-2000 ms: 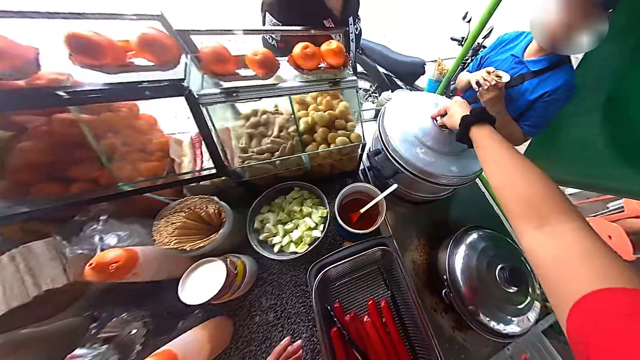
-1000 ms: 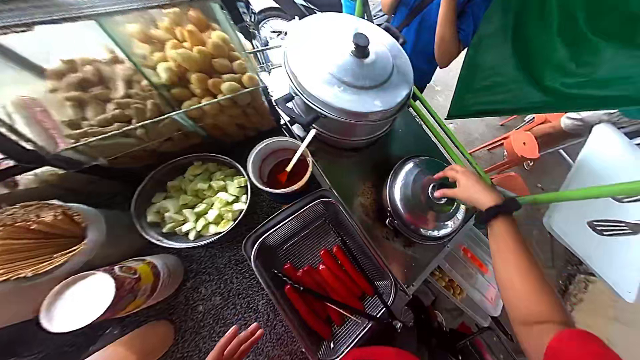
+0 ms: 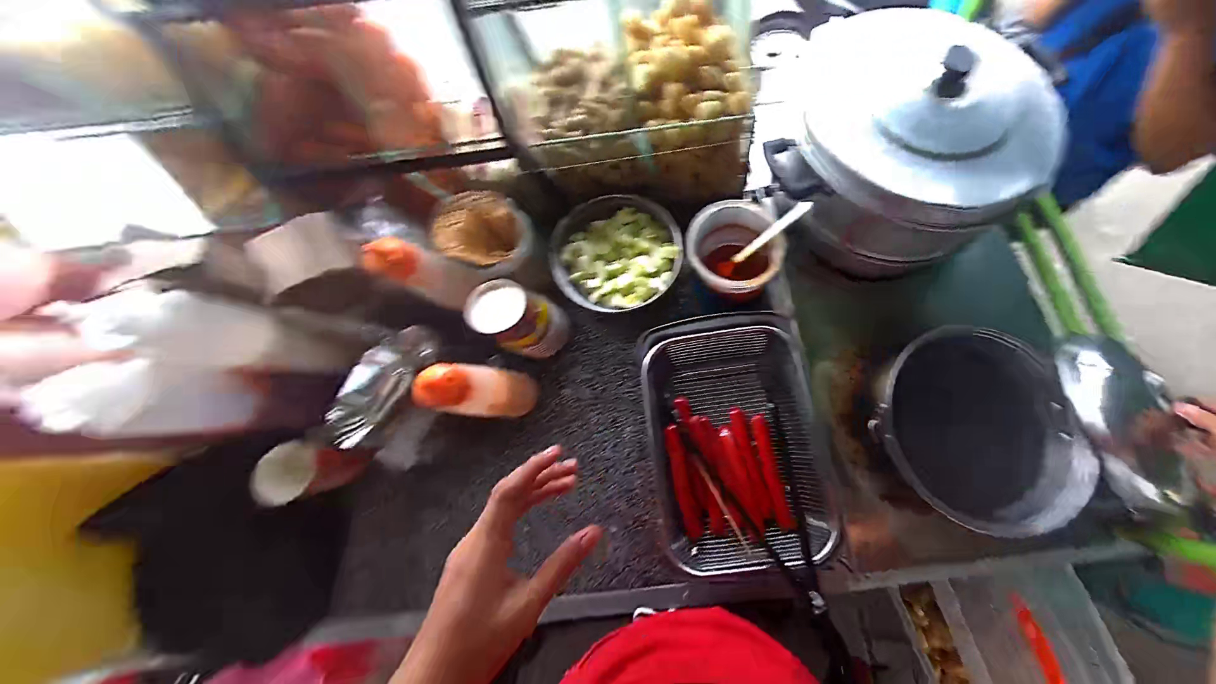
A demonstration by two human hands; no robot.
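Note:
My left hand, empty with fingers spread, hovers over the dark speckled counter, left of a metal mesh tray holding several red sausages and black tongs. At the far right edge, the fingers of my right hand are at the blurred metal lid, beside an uncovered pot with a dark interior. Behind the tray stand a metal bowl of chopped green pieces and a tub of red sauce with a light-handled utensil in it.
A large lidded steamer pot stands back right, near a person in blue. Glass display cases line the back. Left are orange-capped bottles, a can, a container of sticks and plastic bags. Green poles run at right.
The lid that covered the smaller pot is now off to its right, with my right hand at it. More of my left hand shows over the counter. The view has swung left.

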